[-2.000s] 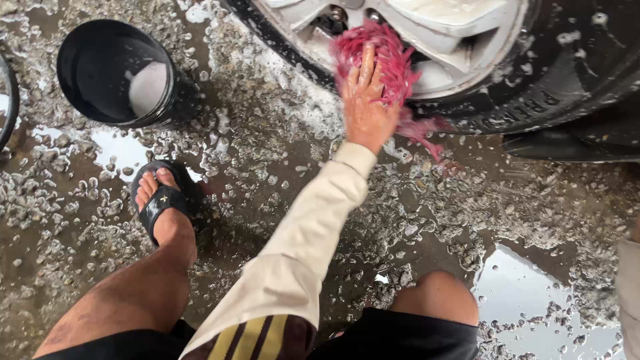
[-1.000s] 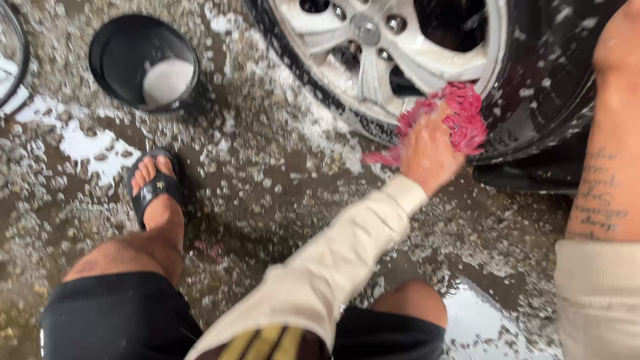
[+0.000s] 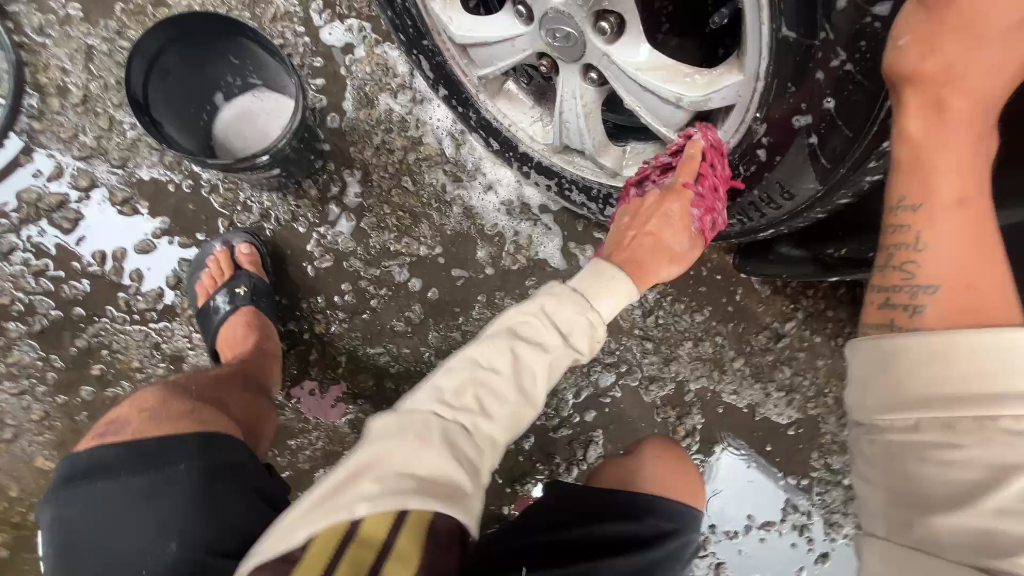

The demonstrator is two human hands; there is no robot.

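Observation:
My left hand grips a pink microfiber chenille wash mitt or cloth and presses it on the lower rim of a silver alloy car wheel, where the rim meets the black tire. Soap suds and drops lie on the spokes and the sidewall. At the top right edge is my right hand, with its forearm bare and the sleeve pushed back; the fingers are cut off by the frame, so what it touches cannot be seen.
A black bucket with foamy water stands at the upper left. The ground is wet gravel with suds and puddles. My sandaled foot rests below the bucket. A dark rounded object shows at the left edge.
My left hand and the pink mitt have moved from the spokes to the lower right rim. My right forearm, absent two seconds ago, has come into view at the right.

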